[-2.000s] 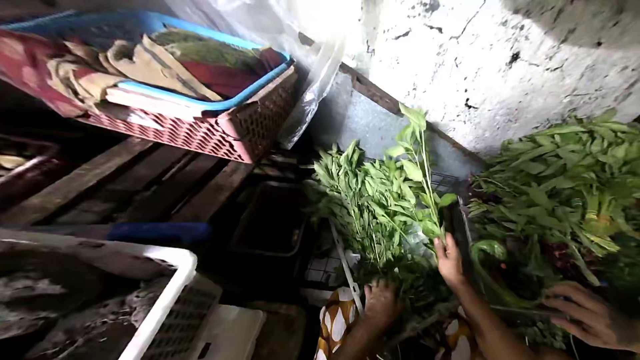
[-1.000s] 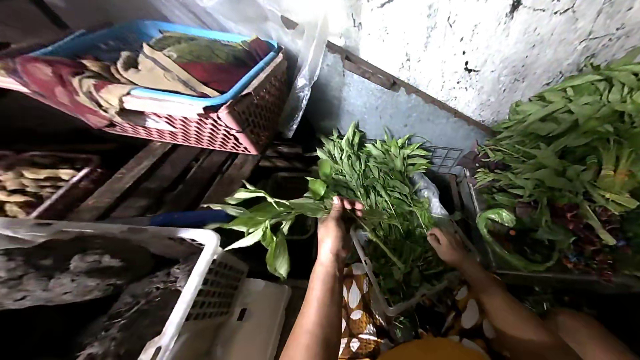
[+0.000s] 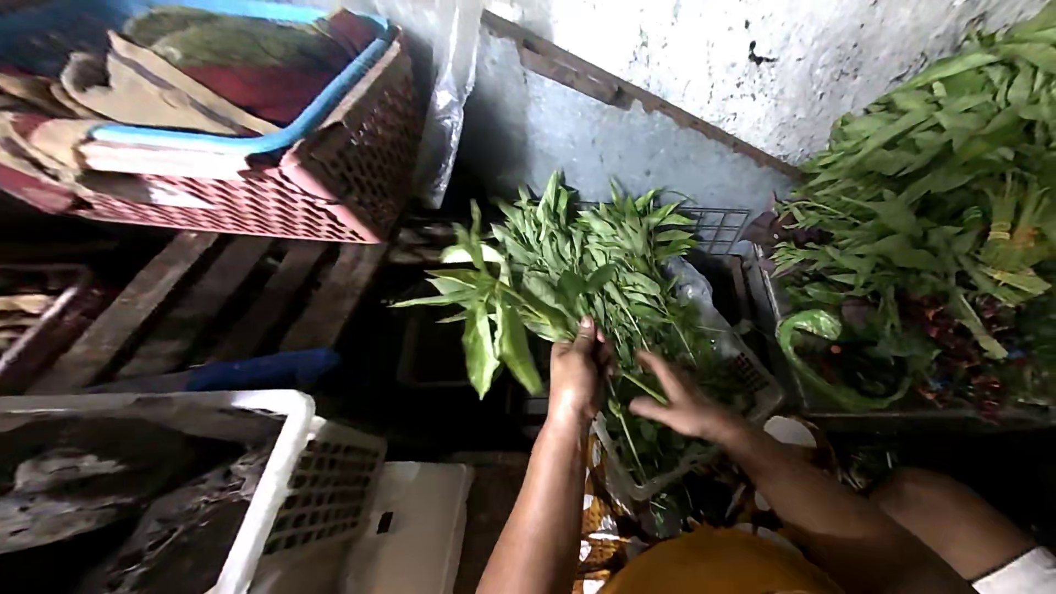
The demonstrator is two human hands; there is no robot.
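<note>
My left hand (image 3: 580, 371) is closed around the stems of some long-leaved greens (image 3: 495, 318), whose leaves spread out to the left. To its right, my right hand (image 3: 681, 400) has its fingers spread beside a thin green stem; whether it touches the stem is unclear. Below and behind both hands, a basket (image 3: 763, 396) lined with clear plastic holds a heap of leafy greens (image 3: 606, 256), their tips pointing up toward the wall.
At right, bundled leafy greens (image 3: 916, 157) are piled beside a green plastic bag (image 3: 804, 326). A white crate (image 3: 285, 462) with dark lumps stands lower left. A pink basket (image 3: 346, 206) with a blue-rimmed tub rests above wooden slats (image 3: 148, 289). A bare forearm or leg shows at lower right.
Two seconds ago my right hand held a leafy stem upright; now my left hand holds greens leaning left. Since one second ago, my right hand has come nearer to my left.
</note>
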